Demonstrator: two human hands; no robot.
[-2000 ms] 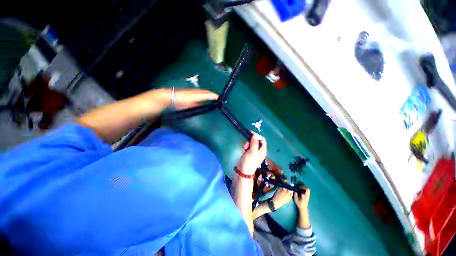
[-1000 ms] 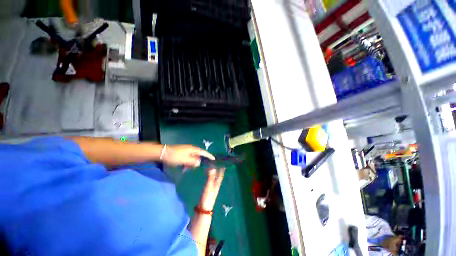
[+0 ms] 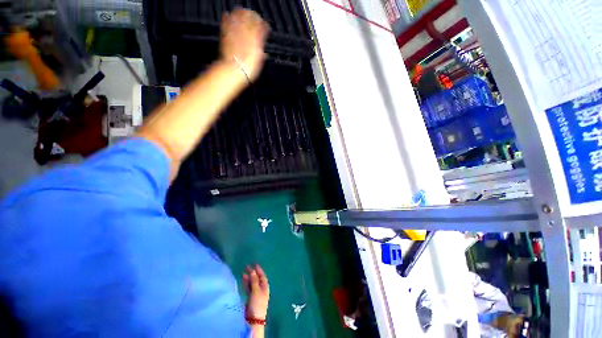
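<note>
My left hand [image 3: 243, 41], with a thin bracelet, is at the top over the black trays, blurred. Its fingers look bent, and I cannot tell whether it holds anything. My right hand [image 3: 258, 290], with a red bracelet, is low over the green mat [image 3: 231, 224], fingers apart and empty. A black slotted tray [image 3: 256, 181] holds several black legs [image 3: 257, 142] side by side. One silver-white hub bracket [image 3: 265, 224] lies on the mat beyond the tray's edge, and another hub bracket [image 3: 298, 309] lies to the right of my right hand in the picture.
A long white shelf [image 3: 389, 145] runs beside the mat. A metal post [image 3: 449, 214] crosses it, with a blue item [image 3: 391, 253] nearby. At upper left, a reddish-brown fixture [image 3: 82, 125] with black legs stands on the white machine table. Another person's sleeve [image 3: 490, 294] shows at lower right.
My left hand has moved up from the mat to over the trays. My right hand has moved down and opened. The black part between my hands no longer shows there. The view has shifted.
</note>
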